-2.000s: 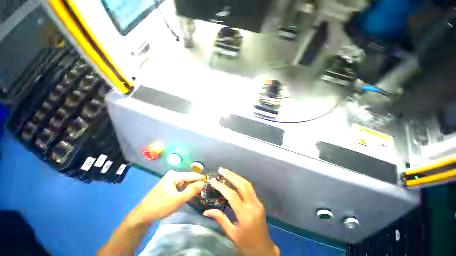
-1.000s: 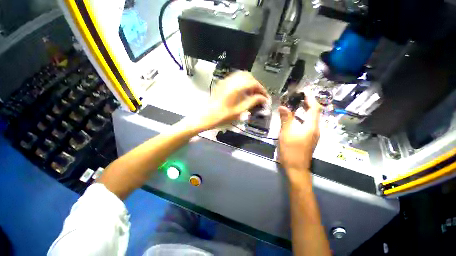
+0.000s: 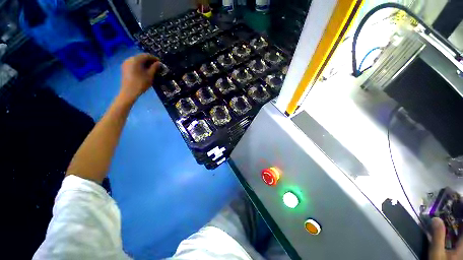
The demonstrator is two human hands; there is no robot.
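Observation:
The black blister tray (image 3: 197, 147) lies left of the machine, with silvery and gold modules (image 3: 220, 115) in its pockets. My left hand (image 3: 138, 77) is over the tray's left edge, its fingertips closed at a small shiny module (image 3: 162, 69) by a pocket; the grip is partly hidden by the fingers. My right hand (image 3: 442, 242) is cut off by the lower right corner. Its thumb and a finger are at a dark metallic assembly (image 3: 447, 205) over the machine table; whether this is the fixture or a held module cannot be told.
The grey front panel has a red emergency stop (image 3: 270, 176), a lit green button (image 3: 291, 199) and an orange-yellow button (image 3: 312, 226). A yellow-striped post (image 3: 325, 56) stands between tray and machine opening. A black box unit (image 3: 429, 104) with cables is above the table. More filled trays (image 3: 177, 33) lie behind.
The view has turned left towards the trays. My left hand has moved from the fixture area to the tray. My right hand remains at the machine, now at the picture's edge.

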